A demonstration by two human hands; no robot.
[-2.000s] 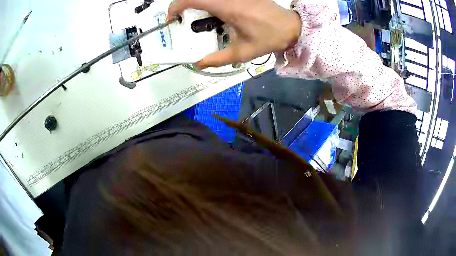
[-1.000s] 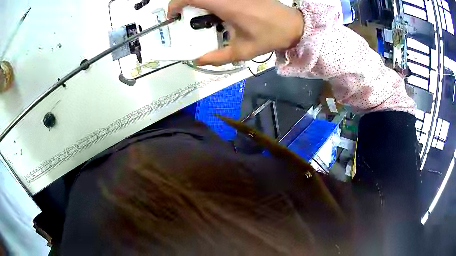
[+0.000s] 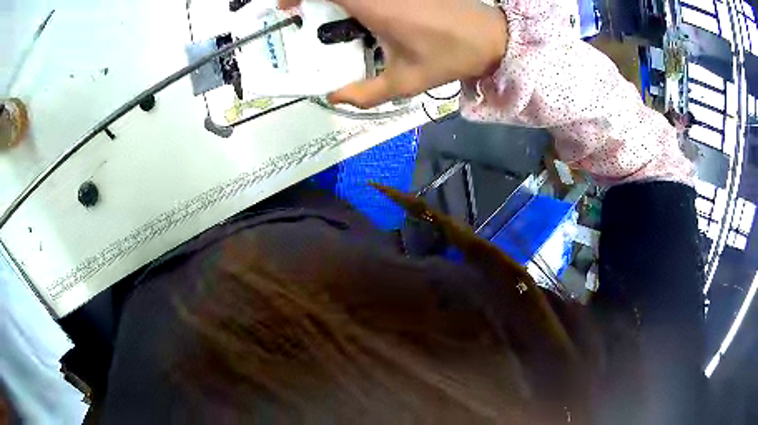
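The white sewing machine head cover (image 3: 303,70) with blue lettering is at the top, over the white table (image 3: 158,174). My right hand (image 3: 428,50) comes in from the right and spans it, thumb at its lower edge, fingers at its upper left, partly cut off by the frame's top. A dark oval part (image 3: 342,32) shows beside my palm. A long grey rod (image 3: 158,87) runs from the cover to the left edge. A shiny metal plate (image 3: 206,66) lies left of the cover. My left hand is not in view.
A round black plug (image 3: 88,194) and a small dark disc (image 3: 147,101) are on the table. A printed ruler (image 3: 208,195) runs along its front edge. A brownish roll (image 3: 12,123) is at far left. Blue crates (image 3: 378,183) stand beyond the edge. Dark cloth and brown hair fill the bottom.
The whole view has shifted slightly, so table items sit a little further right. My right hand keeps its place on the cover.
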